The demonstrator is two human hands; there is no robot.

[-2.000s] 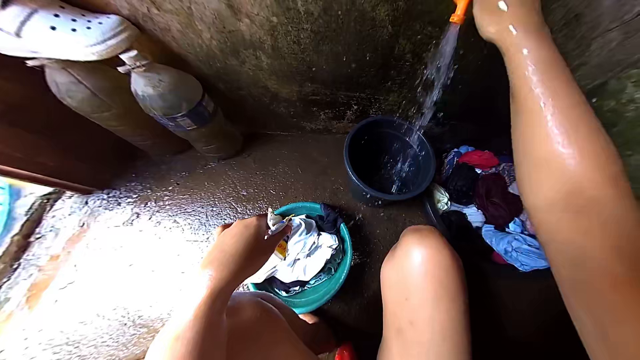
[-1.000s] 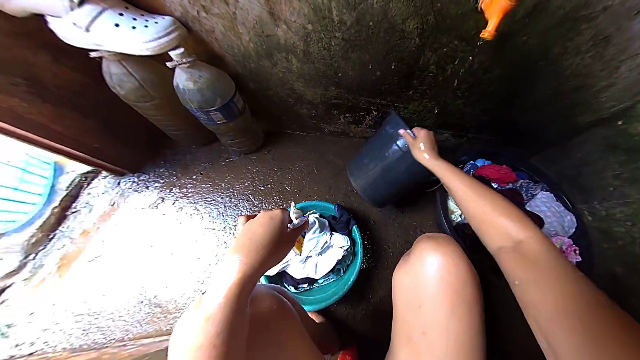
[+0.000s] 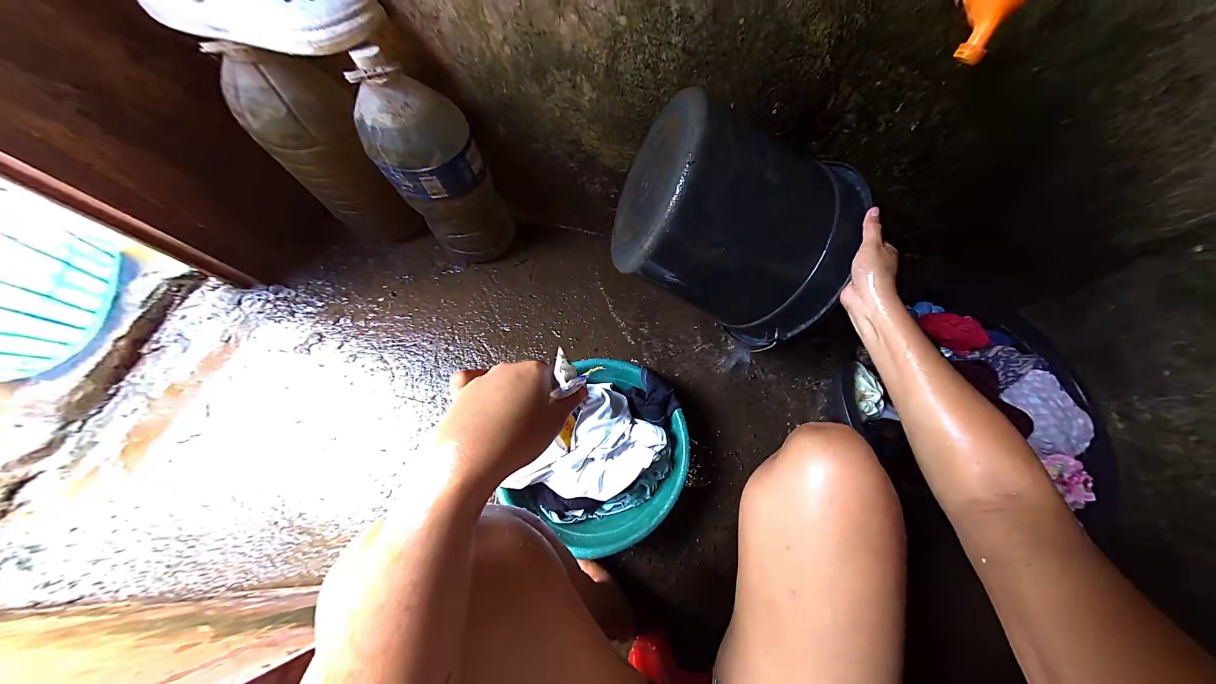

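My right hand grips the rim of a black plastic bucket, which is tipped on its side with its base toward the left. Between the fingers of my left hand is a small crumpled packet, held over the left rim of a green plastic basin. White cloth and darker clothes lie in that basin. Under my right forearm stands a dark tub with several clothes, among them a red cloth and a pink one. The bucket's inside is hidden.
Two large plastic bottles stand by the wall, with a white clog on top. An orange nozzle hangs at the upper right. My knees flank the green basin on a wet floor; a turquoise slatted object lies far left.
My right hand has left the orange nozzle, whose water has stopped, and taken hold of the bucket. The bucket, upright at first, is now tipped over. My left hand stays by the green basin.
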